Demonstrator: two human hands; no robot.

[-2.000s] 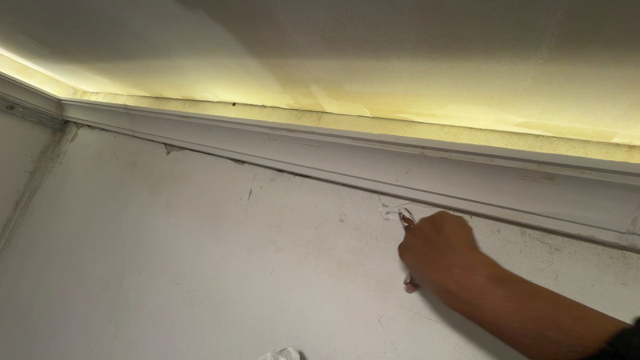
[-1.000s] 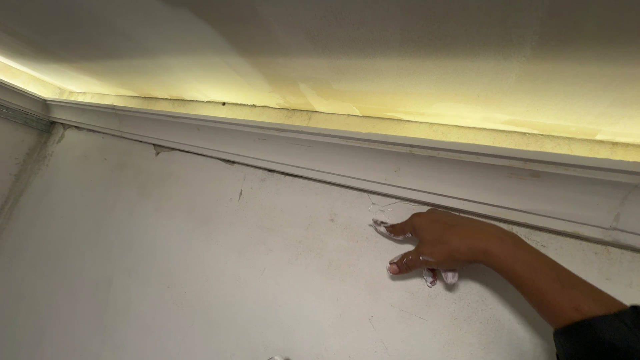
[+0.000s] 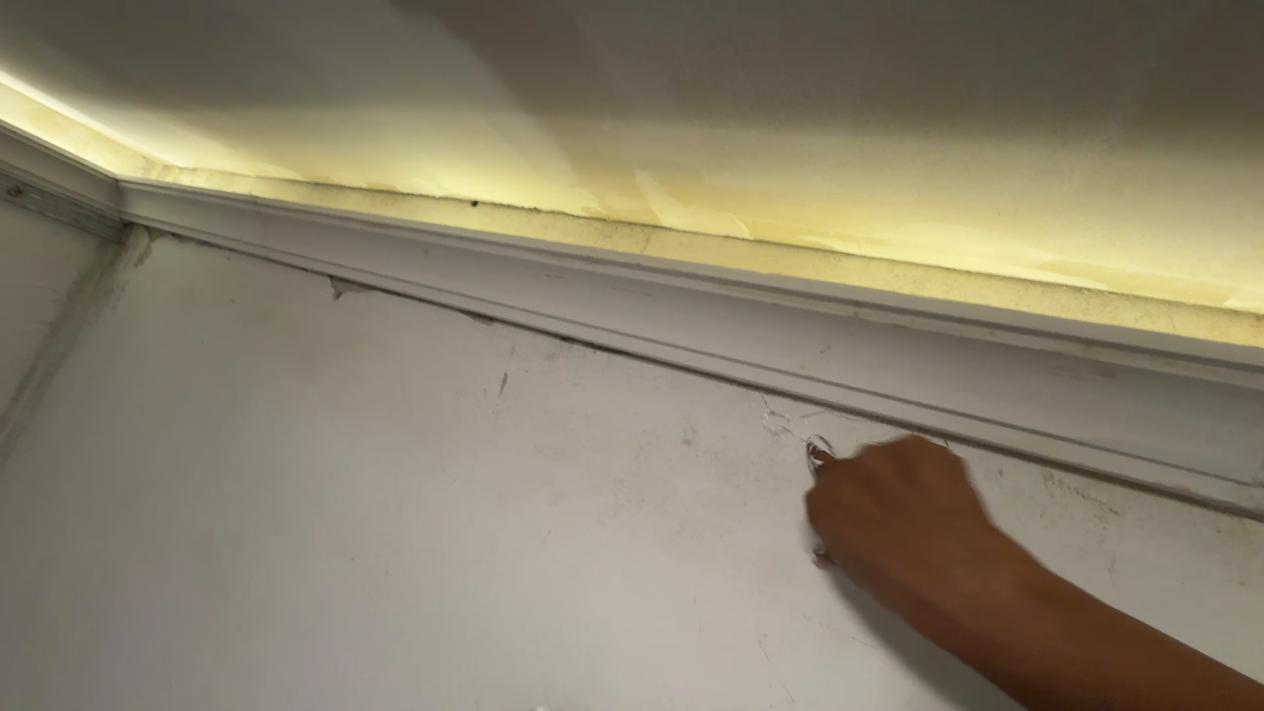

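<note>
My right hand [image 3: 904,513] is raised against the white wall [image 3: 444,513], just under the crown moulding. One fingertip, smeared with white paste, touches the wall beside a small cracked patch [image 3: 777,423]. The other fingers are bent and mostly hidden behind the back of the hand, so what they may hold cannot be seen. My left hand is out of view. A small white thing [image 3: 540,708] barely shows at the bottom edge; what it is cannot be told.
A white crown moulding [image 3: 691,316] runs along the wall top, with a dark gap beneath it and chipped paint [image 3: 346,286]. Yellow light glows above it on the stained ceiling [image 3: 790,118]. At left is a wall corner [image 3: 69,316] with dark marks.
A second ago my right hand showed its spread, white-smeared fingers; now it is turned with its back to the view and a fingertip on the wall, much as two seconds ago.
</note>
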